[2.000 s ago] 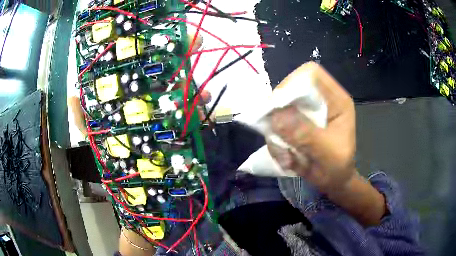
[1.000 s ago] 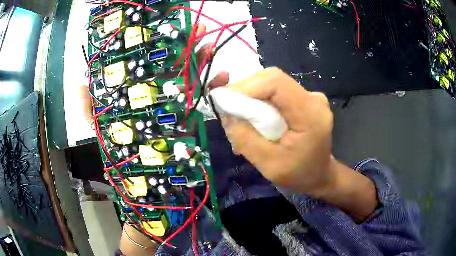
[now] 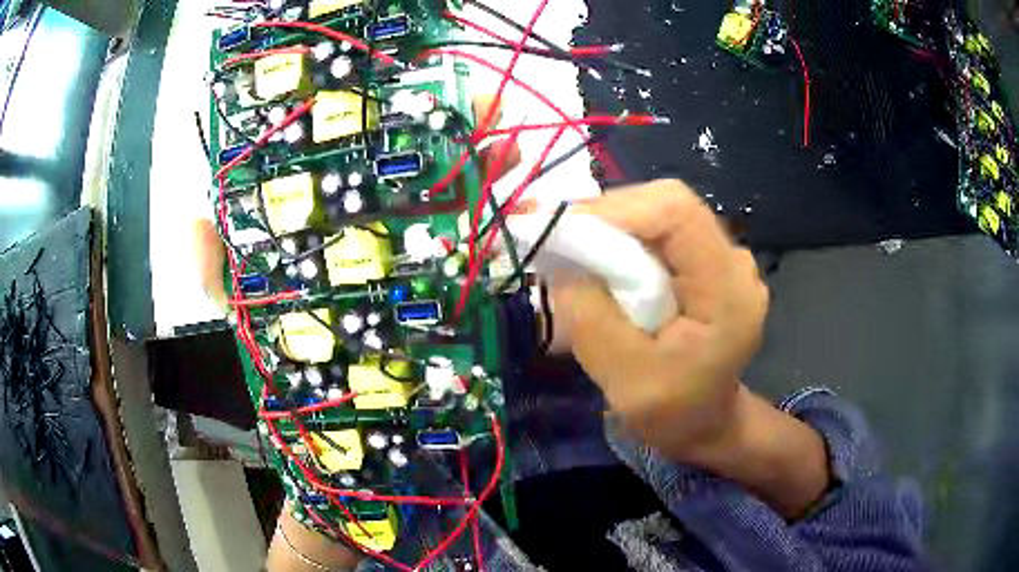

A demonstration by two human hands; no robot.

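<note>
A long green PCB panel (image 3: pixel 355 255) with yellow transformers (image 3: pixel 339 116), blue capacitors and loose red lead wires (image 3: pixel 497 125) stands upright in front of me. My left hand (image 3: pixel 210 259) holds it from behind; its fingers show in part at both side edges, and the wrist shows below the panel. My right hand (image 3: pixel 678 302) grips a white folded cloth (image 3: pixel 609 259). The cloth's tip is at the panel's right edge, among red and black wires. Whether it touches the board cannot be told.
A white sheet (image 3: pixel 559 84) lies on a black mat (image 3: pixel 715 145) behind the panel. A single board (image 3: pixel 742 30) lies on the mat, and another panel (image 3: pixel 988 140) is at the far right. A dark tray (image 3: pixel 56 369) with black pieces is at left.
The cloth went from spread loosely in my right hand to folded, and the hand moved in to the panel's right edge. The panel has shifted a little to the right.
</note>
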